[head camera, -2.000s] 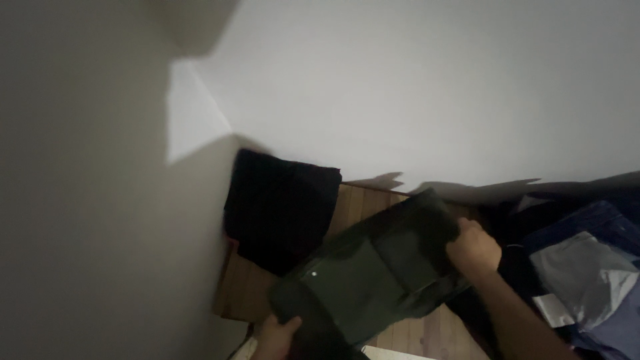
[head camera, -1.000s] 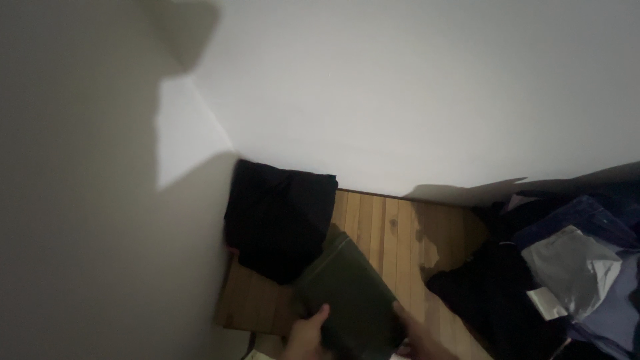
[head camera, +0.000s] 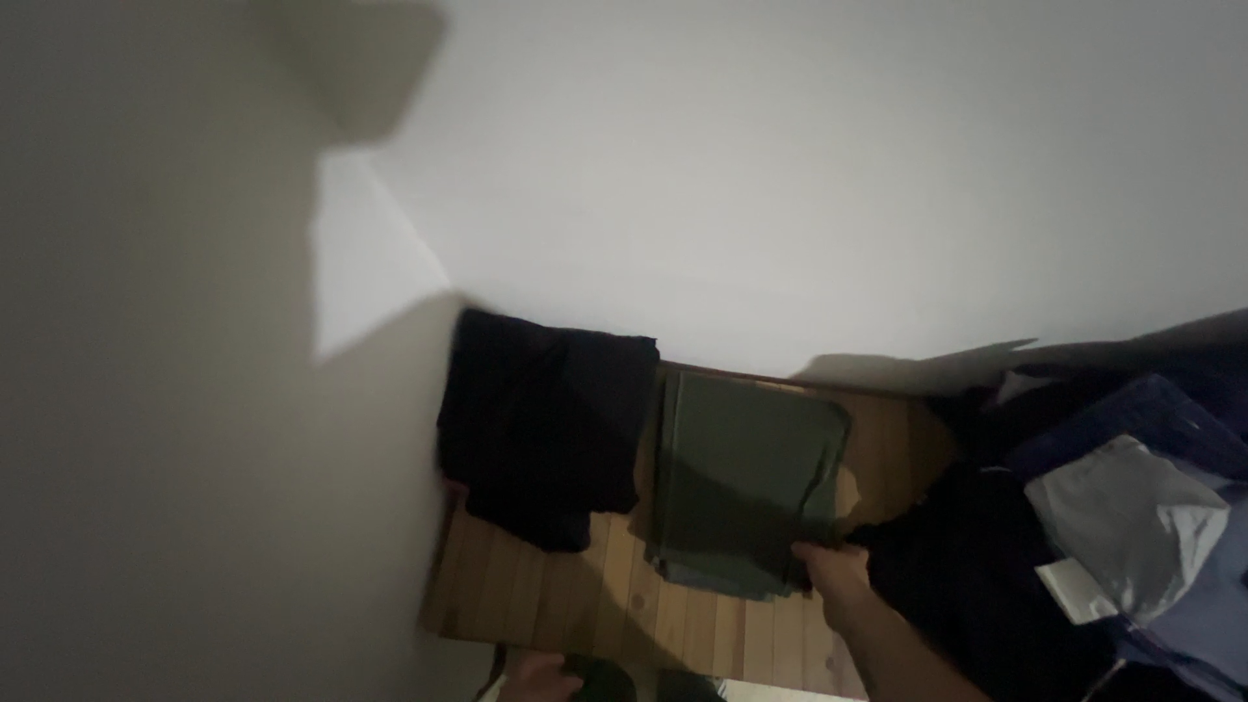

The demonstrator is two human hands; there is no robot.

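A folded dark green garment (head camera: pixel 746 478) lies flat on the slatted wooden surface (head camera: pixel 624 604), just right of a folded black garment stack (head camera: pixel 546 419). My right hand (head camera: pixel 838 575) is at the green garment's lower right corner, its fingertips touching the edge; whether they grip the cloth cannot be told. Low in the view, at the near edge of the wood, is my left hand (head camera: pixel 541 678), partly cut off by the frame. Dark cloth shows beside it, and its fingers are not clear.
On the right lies a loose pile of clothes: black cloth (head camera: pixel 975 575), blue denim (head camera: pixel 1121 429) and a grey piece (head camera: pixel 1131 517) with a white tag (head camera: pixel 1075 590). White walls (head camera: pixel 780 195) meet in a corner behind the black stack.
The green garment, held in both hands and folded smaller between the earlier frames, now lies beside the black stack. My left hand has moved away from it toward the bottom edge.
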